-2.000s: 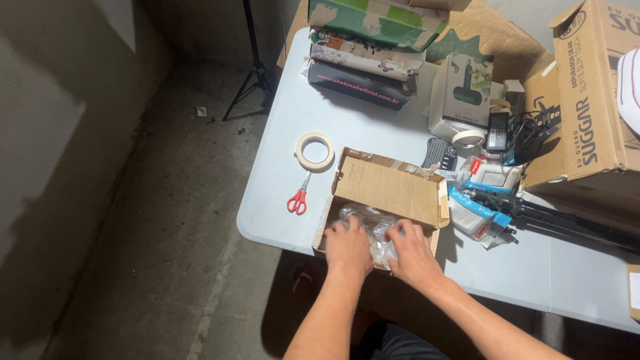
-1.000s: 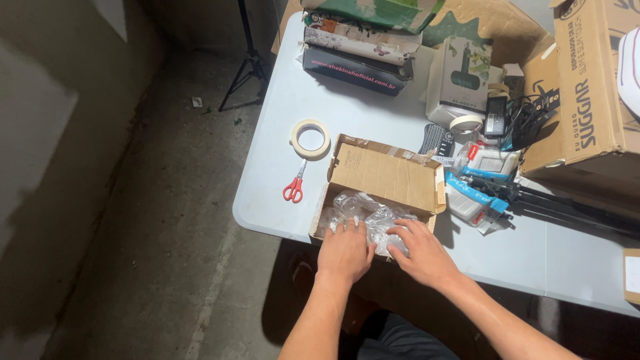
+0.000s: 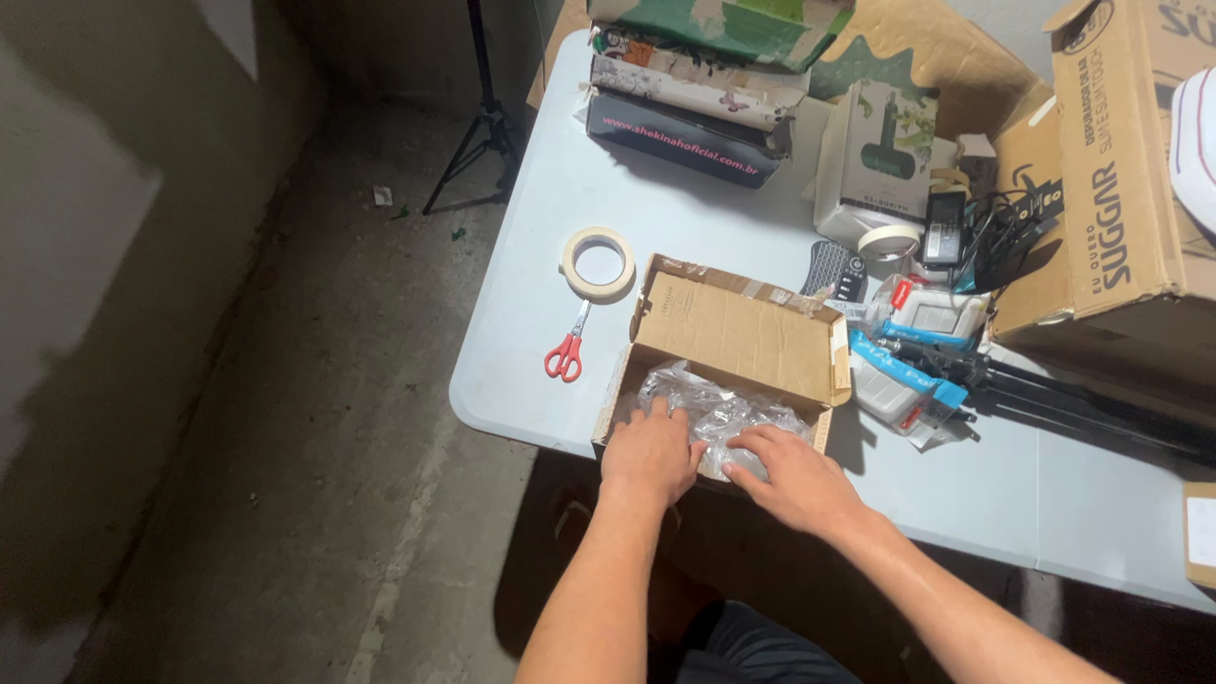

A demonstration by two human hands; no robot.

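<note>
A small cardboard box stands at the table's near edge with its lid raised at the back. Clear crinkled plastic packaging fills much of its inside. My left hand rests on the plastic at the left of the box, fingers partly bent. At the right, my right hand touches the plastic with thumb and fingers apart. Whether either hand grips the plastic cannot be told. Red-handled scissors lie left of the box, their tips by a roll of masking tape.
Worn boxes are stacked at the back of the white table. To the right are a hair dryer box, a mini keyboard, a power adapter, bagged white parts, black tripod legs and a large carton.
Both hands stay over the plastic in the box, with only small shifts of the fingers. More of the plastic shows between and behind them than two seconds ago.
</note>
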